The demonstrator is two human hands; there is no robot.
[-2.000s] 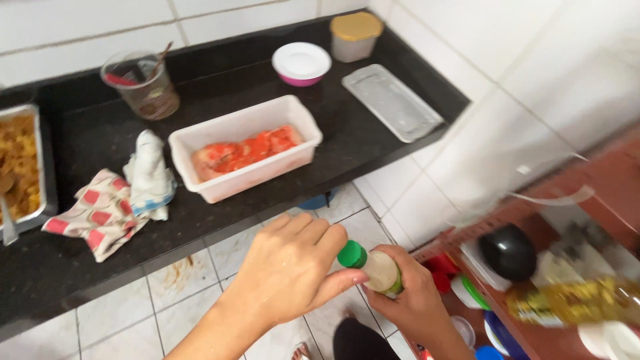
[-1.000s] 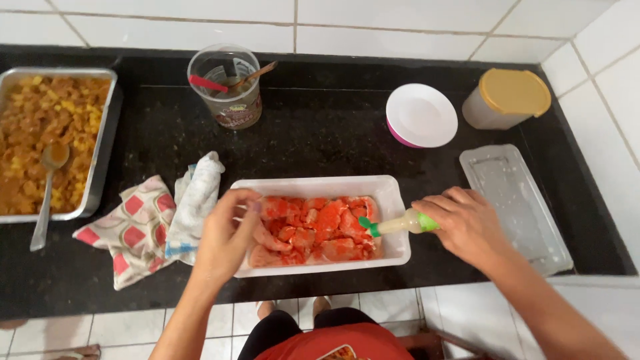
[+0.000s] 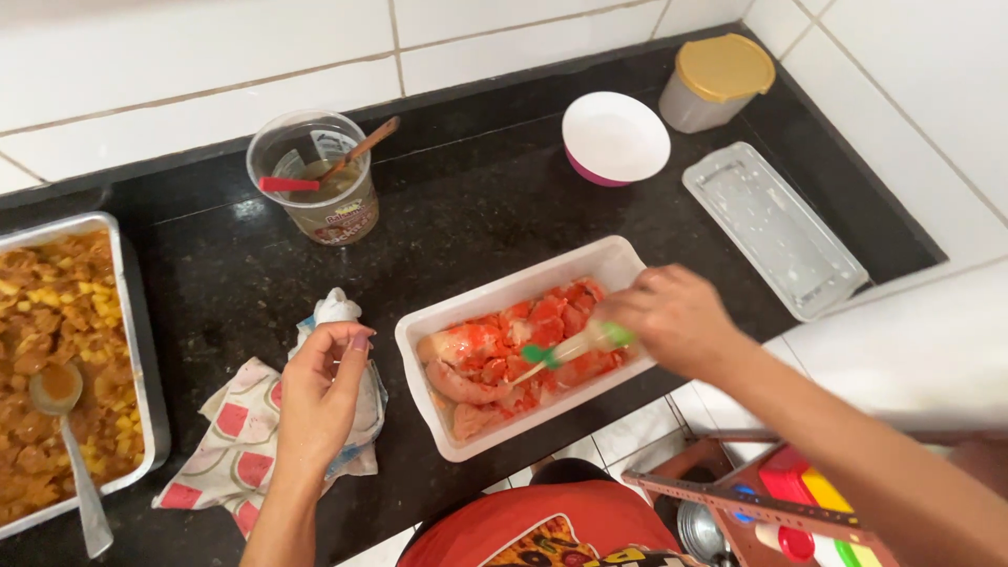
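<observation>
A small plastic bottle with a green cap is gripped in my right hand, tilted down over a white plastic tub. Pale liquid runs from its tip onto raw meat pieces coated in red seasoning. My left hand is raised to the left of the tub, fingers curled and apart, with nothing in it. Beneath and beside that hand lie a patterned cloth and a bunched white and blue cloth.
At left is a metal tray of cooked food with a spoon. Behind stand a clear plastic bucket holding utensils, a white bowl and a yellow-lidded container. A translucent lid lies right; a shelf is below.
Two seconds ago both hands were at the bottle, away from the tub. Now only my right hand holds it, over the meat, and liquid is coming out. My left hand has moved off the tub's left side.
</observation>
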